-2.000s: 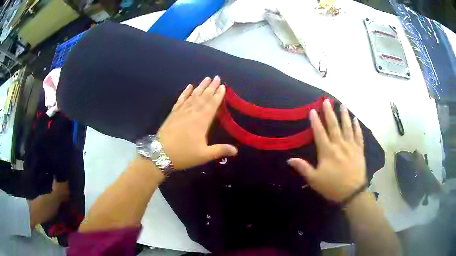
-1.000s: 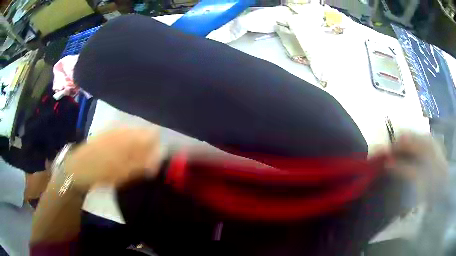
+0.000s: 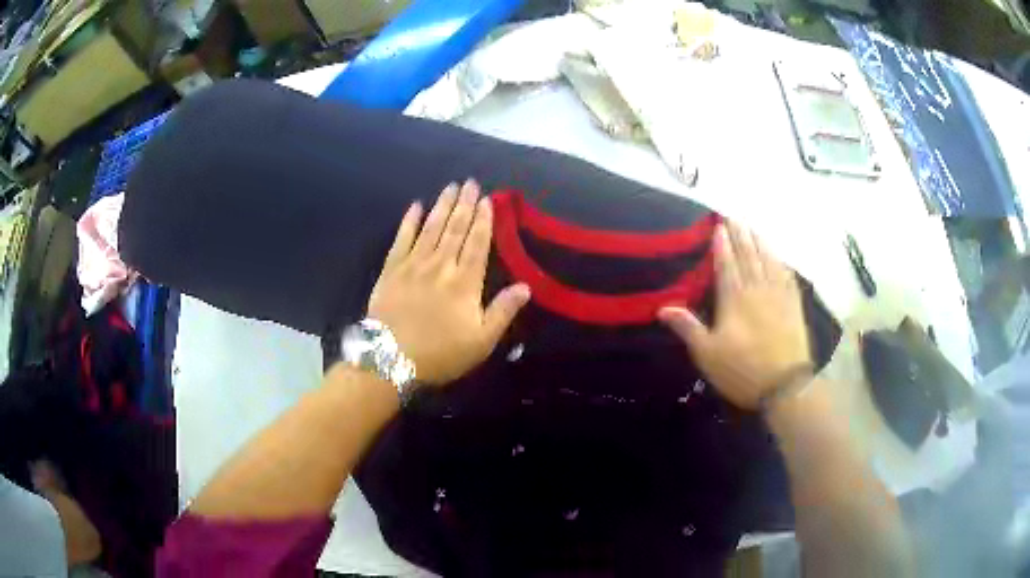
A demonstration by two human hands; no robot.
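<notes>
A dark garment [image 3: 587, 452] with small white motifs lies over the near right part of a padded dark board [image 3: 260, 192]. Its red neckband [image 3: 599, 305] forms a curved oval on the board. My left hand [image 3: 441, 294] lies flat at the left end of the neckband, fingers together, thumb spread. My right hand [image 3: 748, 322] lies flat at the right end, its thumb on the lower red band. Neither hand grips the cloth. A dark iron [image 3: 904, 390] is at the right, partly blurred.
Dark snips [image 3: 861, 265] and a metal rest [image 3: 830, 122] lie on the white table [image 3: 232, 378]. Behind the board are a blue roll [image 3: 424, 51] and white scraps [image 3: 508, 68]. Pink cloth [image 3: 102, 254] and a blue crate [image 3: 122, 158] are left. Another person's arm [image 3: 70, 514] shows lower left.
A second ago both hands held up the blurred garment by its neckline, in front of the board. Now it lies over the board with both hands flat on it.
</notes>
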